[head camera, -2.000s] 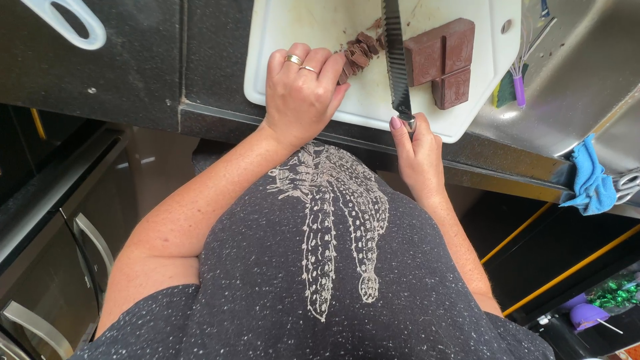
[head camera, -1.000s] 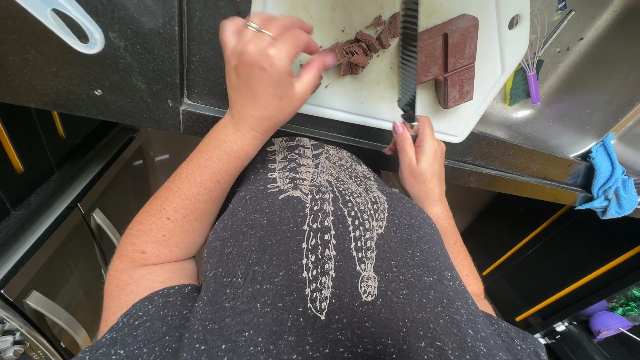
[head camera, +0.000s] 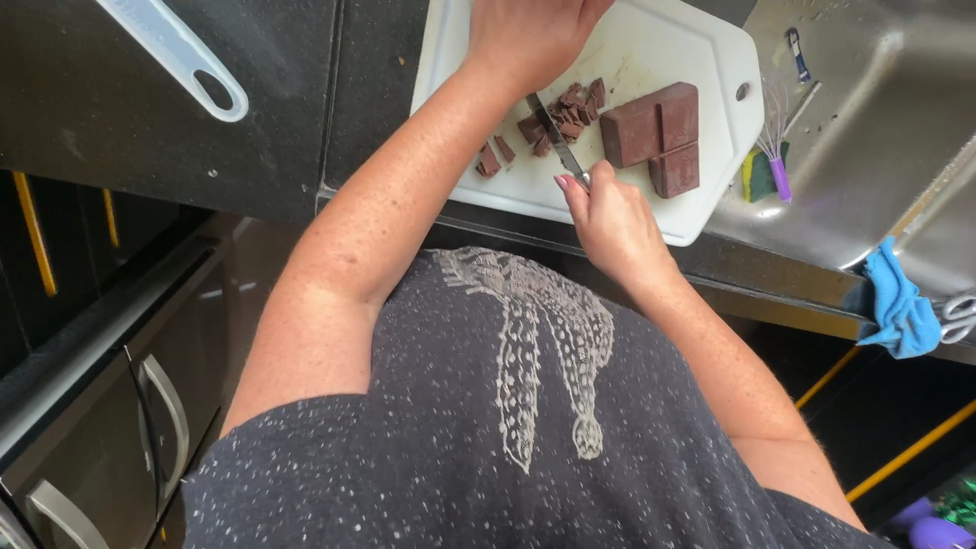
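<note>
My right hand (head camera: pixel 616 221) grips the handle of a serrated knife (head camera: pixel 558 141), whose blade lies slanted over the white plastic cutting board (head camera: pixel 534 194), against chopped chocolate (head camera: pixel 576 110). The blade's far part is hidden behind my left hand (head camera: pixel 530 34), which reaches over the back of the board at the frame's top edge. Its fingertips are out of view, so what they touch cannot be told. A thick block of chocolate (head camera: pixel 648 130) rests right of the pieces. Small chocolate slivers (head camera: pixel 489 160) lie near the board's left front.
Right of the board is a steel sink (head camera: pixel 854 160) with a purple-handled whisk (head camera: pixel 779 177) and a sponge (head camera: pixel 751 175). A blue cloth (head camera: pixel 900 305) and scissors (head camera: pixel 958 316) are at its front edge. A light plastic handle (head camera: pixel 213 91) lies on the dark counter at left.
My left hand has moved away from the board's left side toward its far side. The knife has tilted from nearly upright in the view to slanting left, and lies among the chopped pieces.
</note>
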